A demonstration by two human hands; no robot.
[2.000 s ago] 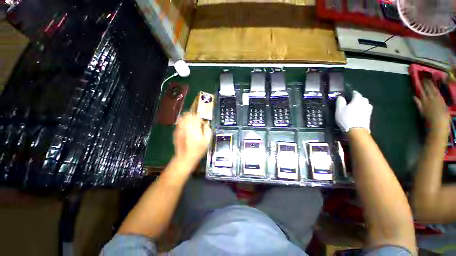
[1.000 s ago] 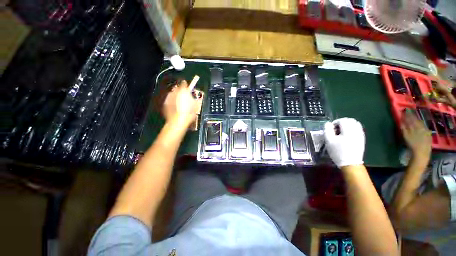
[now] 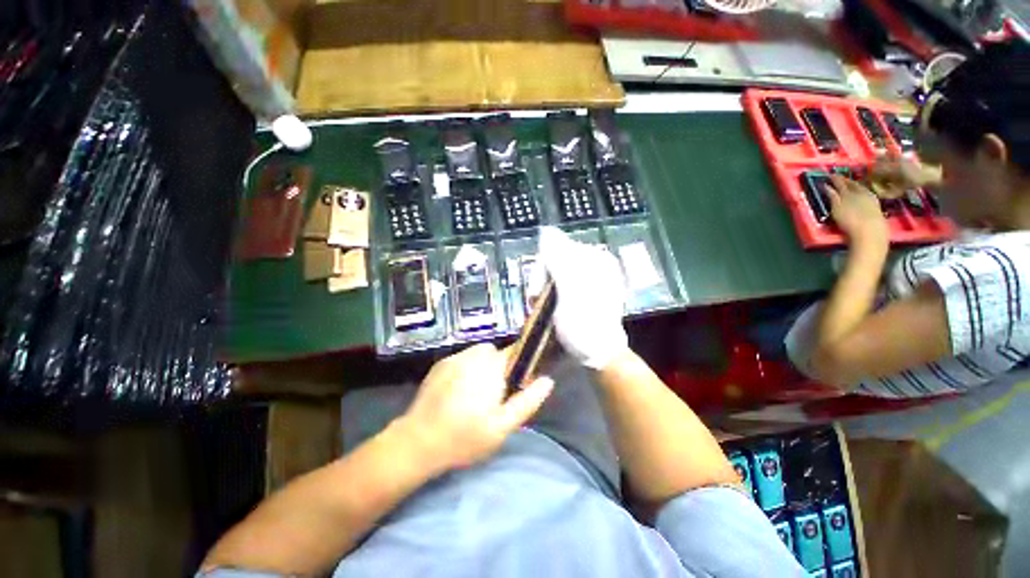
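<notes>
My bare left hand [image 3: 469, 406] and my white-gloved right hand [image 3: 587, 296] both hold a closed tan phone [image 3: 531, 342] edge-on, in front of the clear blister tray [image 3: 674, 271]. The tray's back row holds several opened dark flip phones with keypads [image 3: 516, 201]. Its front row holds closed phones with small screens [image 3: 410, 291] at the left. My glove hides part of the front row; a pale slip [image 3: 640, 265] lies in the right front pocket.
Tan phone pieces [image 3: 348, 218] and a brown phone [image 3: 275, 212] lie left of the tray, near a white round plug [image 3: 291, 132]. A glossy black tray stack [image 3: 113, 237] stands left. Right are a seated person, a red tray [image 3: 779, 169] and a carton of teal phones [image 3: 805, 540].
My hands have come together in front of the tray, now both on one phone. The view has shifted right, showing the neighbour and more of the carton. The brown phone is uncovered.
</notes>
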